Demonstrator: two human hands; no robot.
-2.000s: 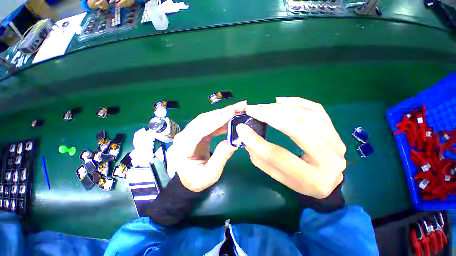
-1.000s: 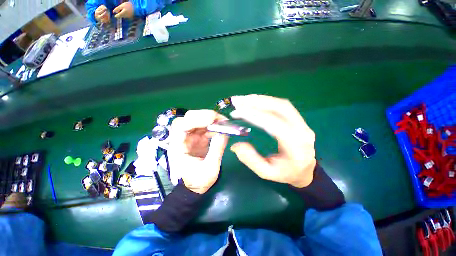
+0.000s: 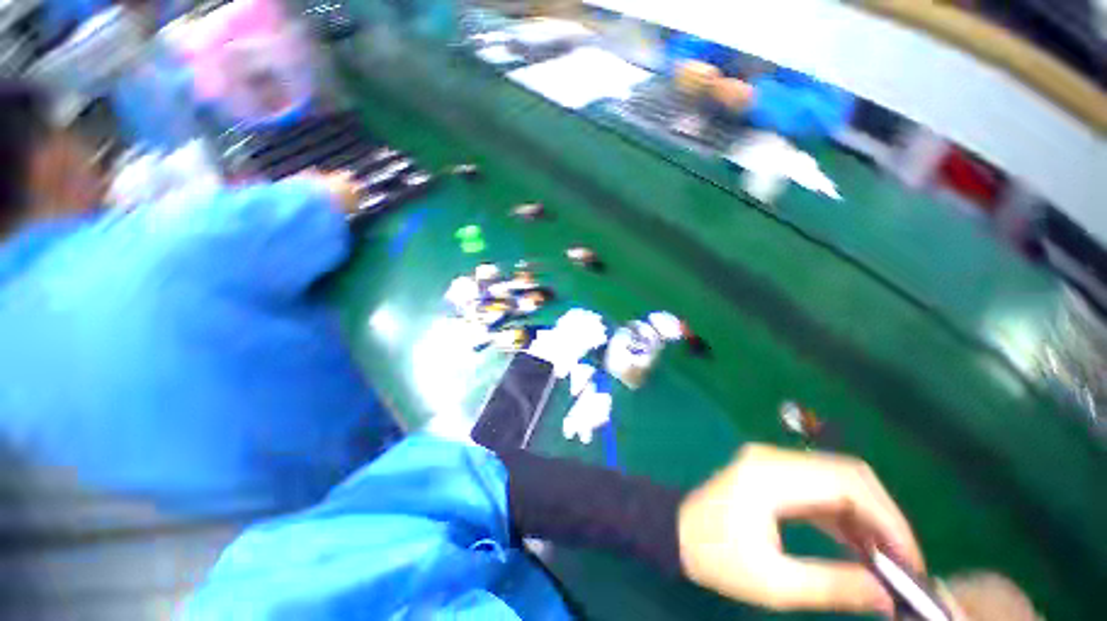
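Observation:
My left hand (image 3: 783, 534) is at the lower right of the head view, with thumb and fingers pinched on a thin watch unit (image 3: 908, 587). The unit shows a pale edge and a dark side. Part of my right hand (image 3: 993, 597) is blurred at the bottom edge, beside the unit's far end; its grip cannot be made out. A single open watch unit (image 3: 798, 420) lies on the green surface above my left hand. A pile of open units (image 3: 495, 301) lies left of the white wipes (image 3: 573, 337).
A phone (image 3: 515, 400) lies below the wipes, with a silver-white bottle (image 3: 633, 352) to their right. A neighbouring person's blue sleeve (image 3: 182, 364) fills the left side, reaching to a black tray (image 3: 304, 148). Across the belt are another person's hands (image 3: 714, 85).
The view has swung left and blurred. The neighbouring person has come into view; the red clamps and blue basket have left it. My right hand is now mostly cut off.

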